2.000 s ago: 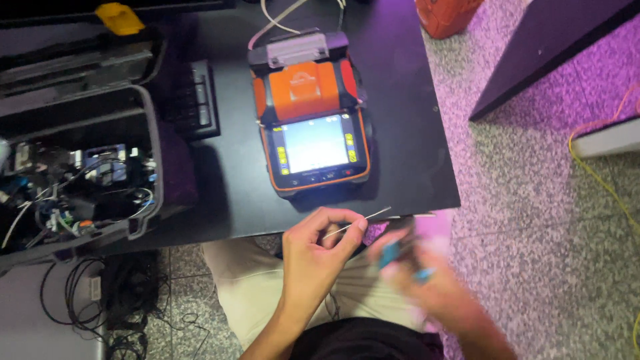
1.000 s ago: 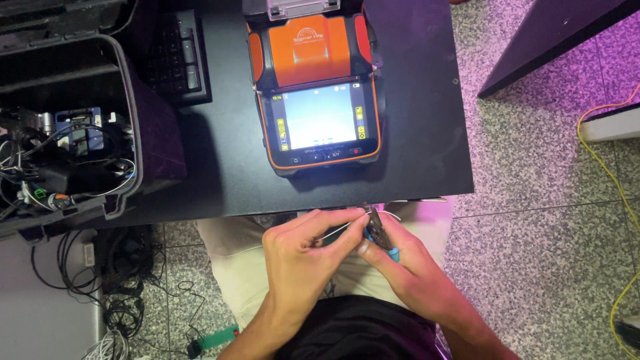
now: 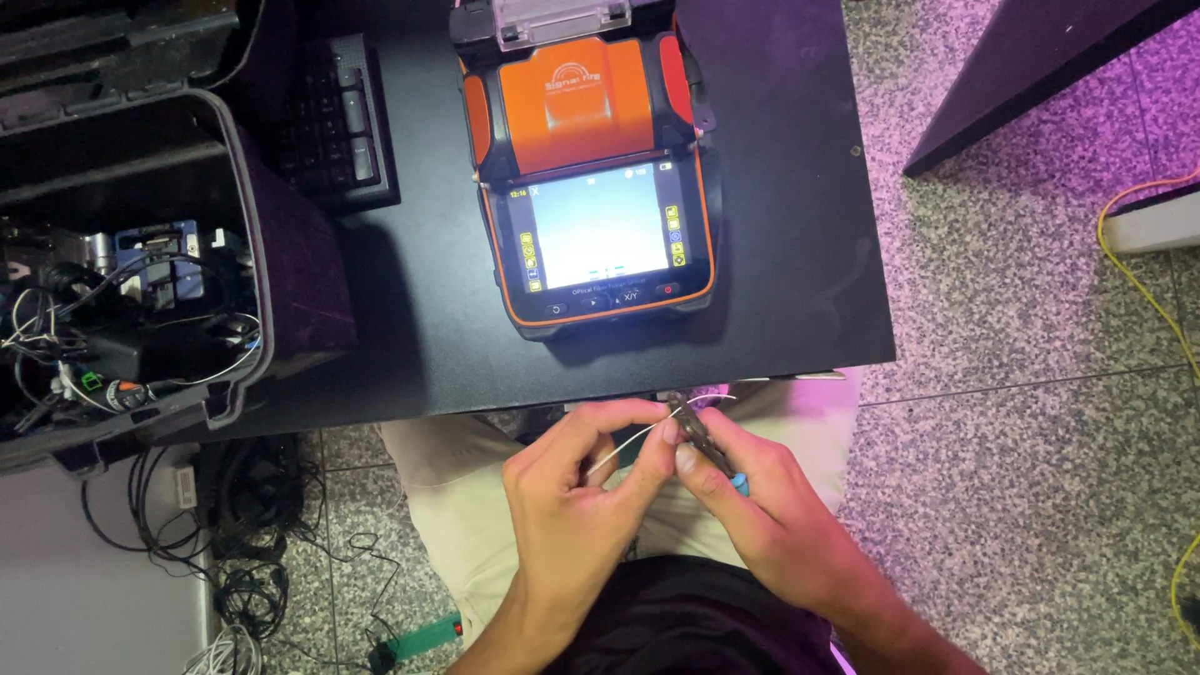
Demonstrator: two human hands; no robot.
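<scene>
My left hand (image 3: 581, 478) pinches a thin white cable (image 3: 626, 442) between thumb and forefinger, in front of the table edge. My right hand (image 3: 764, 497) is closed around a dark metal stripping tool (image 3: 696, 429) with blue on its handle. The cable passes at the tool's jaws, and its short end curves out to the right. The fingertips of both hands nearly meet there. Beyond them on the black table stands an orange and black optical fiber fusion splicer (image 3: 577, 103), its screen (image 3: 600, 230) lit. Most of the tool's handle is hidden in my right hand.
An open black case (image 3: 248, 253) at the left holds cables and small devices. A black keyboard (image 3: 361, 131) lies behind it. The table's front edge (image 3: 562, 396) runs just beyond my hands. Black cables (image 3: 253, 553) hang and lie at lower left; a yellow cable (image 3: 1148, 305) is at the right.
My right hand, apart from the left two seconds ago, has come in to it with the tool, whose jaws are now at the cable. The view has moved closer to the table.
</scene>
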